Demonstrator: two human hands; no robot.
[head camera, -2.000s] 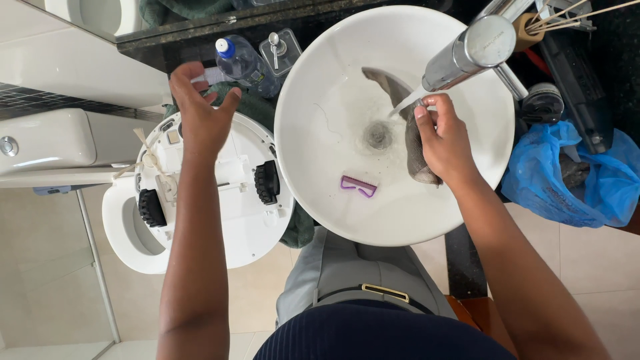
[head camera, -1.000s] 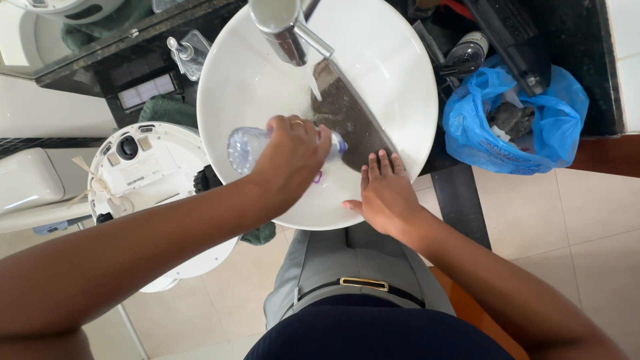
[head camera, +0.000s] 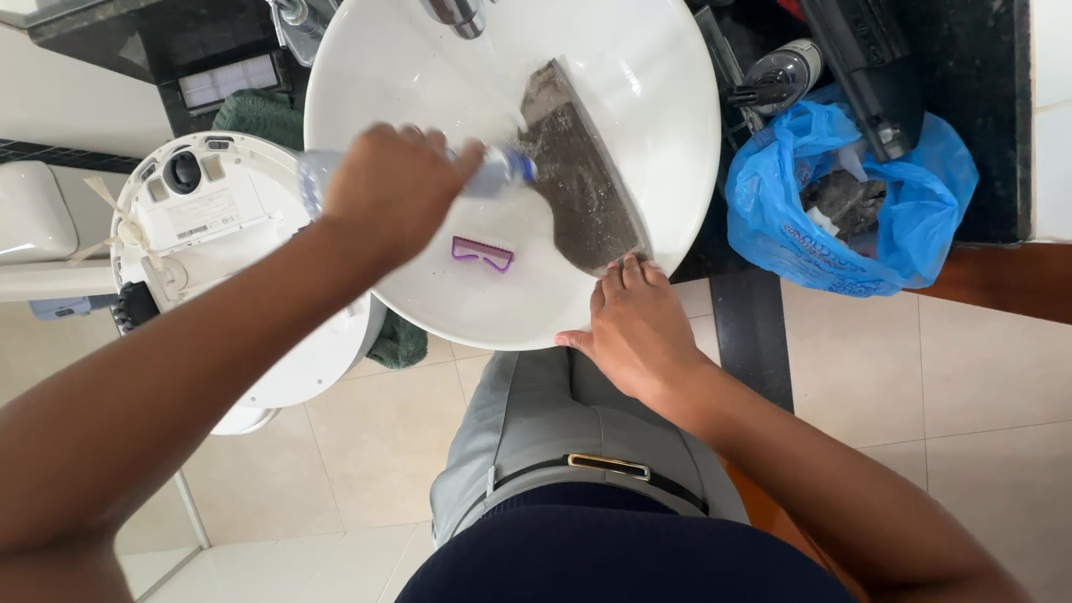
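Observation:
My left hand (head camera: 394, 188) is closed round a clear plastic bottle (head camera: 498, 172), tilted over the white basin (head camera: 360, 75) with its blue-ringed neck toward a grey-brown mop cloth (head camera: 586, 184). The cloth lies wet and spread against the basin's right slope. The fingertips of my right hand (head camera: 636, 310) rest at the cloth's lower end, thumb on the basin rim; whether they pinch it I cannot tell. A small purple comb (head camera: 483, 254) lies in the basin, left of the cloth. Above hangs the metal faucet (head camera: 456, 15).
An upturned white robot vacuum (head camera: 209, 209) stands at the left beside a dark green towel (head camera: 261, 115). A pleated filter (head camera: 228, 82) lies on the dark counter. To the right are a blue plastic bag (head camera: 779, 226) with grey debris, a black handheld appliance (head camera: 867, 75) and a bottle (head camera: 783, 75).
My left hand was raised without the bottle two seconds ago; it now holds it over the basin. The cloth, bunched under my right hand earlier, is spread out. The view has shifted.

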